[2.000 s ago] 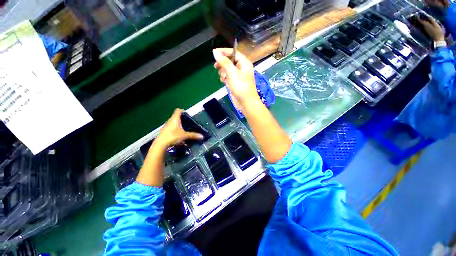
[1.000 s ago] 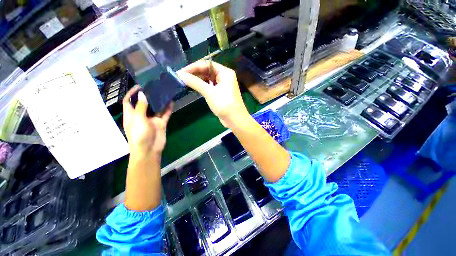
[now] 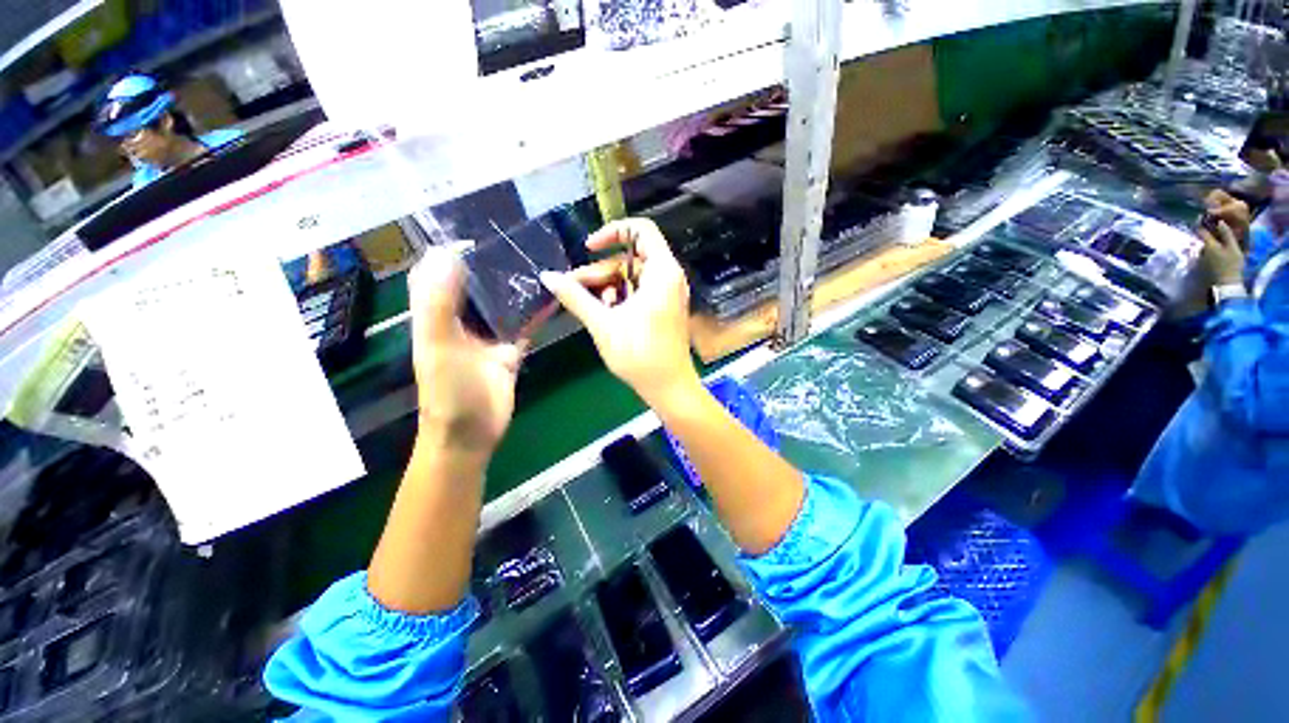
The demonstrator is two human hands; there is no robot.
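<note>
My left hand [image 3: 464, 353] holds a black phone unit [image 3: 512, 278] up by its edges, raised above the bench. My right hand [image 3: 632, 311] is at the unit's right side, fingers pinched, with a thin dark pointed tool, perhaps tweezers, between them. A thin light line crosses the unit near the right fingertips; I cannot tell what it is. Below, a clear blister tray [image 3: 676, 622] holds several black phone units in pockets. The blue parts bin [image 3: 738, 413] is partly hidden behind my right forearm.
Crumpled clear film [image 3: 848, 403] lies right of the bin. Another phone tray [image 3: 1011, 332] is further right, beside a person in blue [image 3: 1223, 410]. A white metal post [image 3: 809, 170] stands ahead. A paper sheet [image 3: 226, 396] hangs left, above stacked trays [image 3: 85, 607]. A blue stool [image 3: 990, 565] is lower right.
My left hand has lifted the unit from the tray area and turned it. Since the last earlier frame, both hands have moved slightly right, and the view has shifted upward.
</note>
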